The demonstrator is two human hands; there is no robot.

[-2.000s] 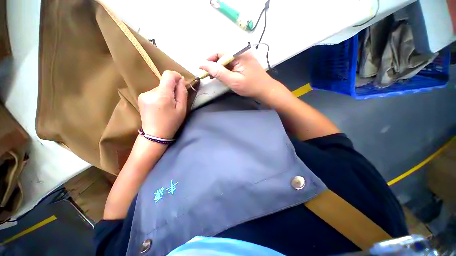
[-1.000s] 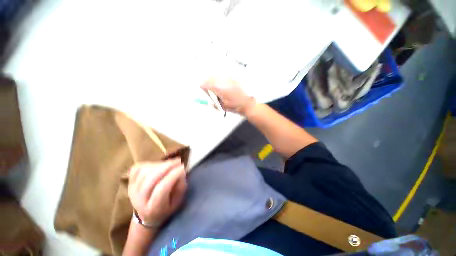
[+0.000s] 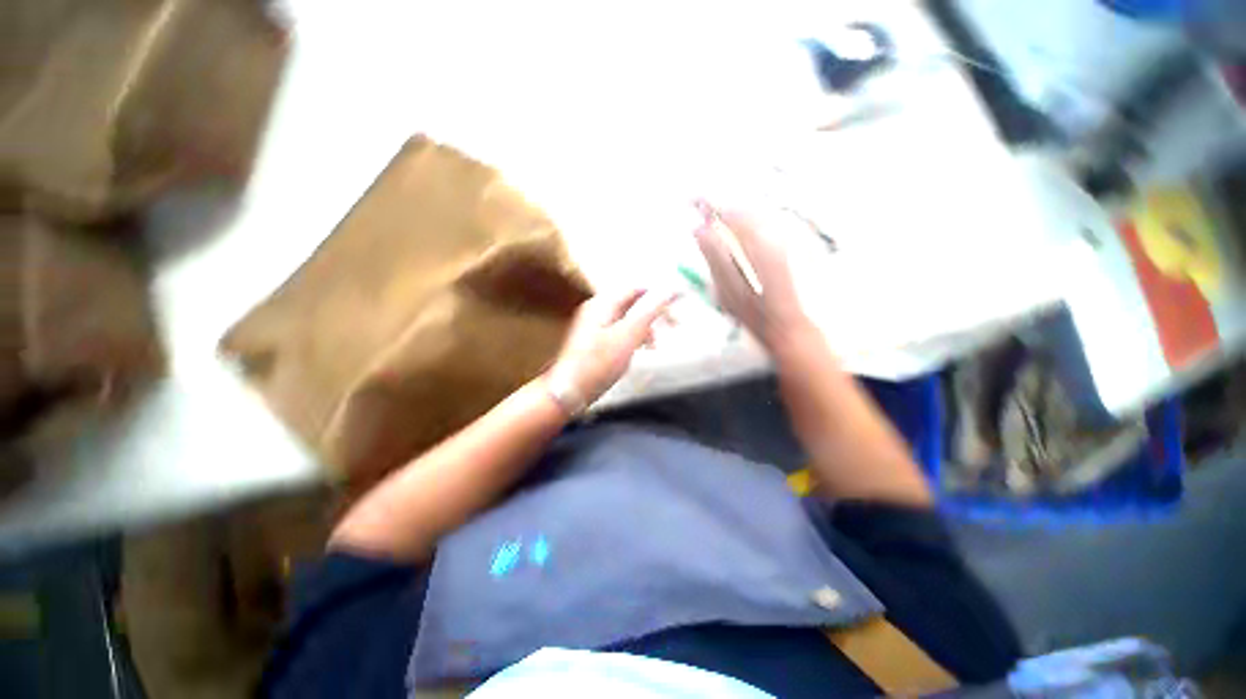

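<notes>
The brown bag (image 3: 424,287) lies on the white tabletop, left of centre. My left hand (image 3: 611,341) is just right of the bag's corner, off the bag, with its fingers apart and nothing seen in it. My right hand (image 3: 752,273) is over the tabletop further right, holding a slim pale pen-like tool (image 3: 734,250) along the fingers. A small green thing (image 3: 694,277) shows between the two hands, partly hidden and blurred. The picture is blurred by motion.
More brown bags (image 3: 130,109) are piled at the far left of the tabletop (image 3: 642,82). A dark blurred object (image 3: 850,58) lies at the back. A blue crate (image 3: 1059,508) with grey-beige pieces is below at the right. A red and yellow item (image 3: 1172,273) is at far right.
My left hand has let go of the brown bag and moved right. My right hand has moved right relative to the bag. The view has shifted, and more brown bags show at the left.
</notes>
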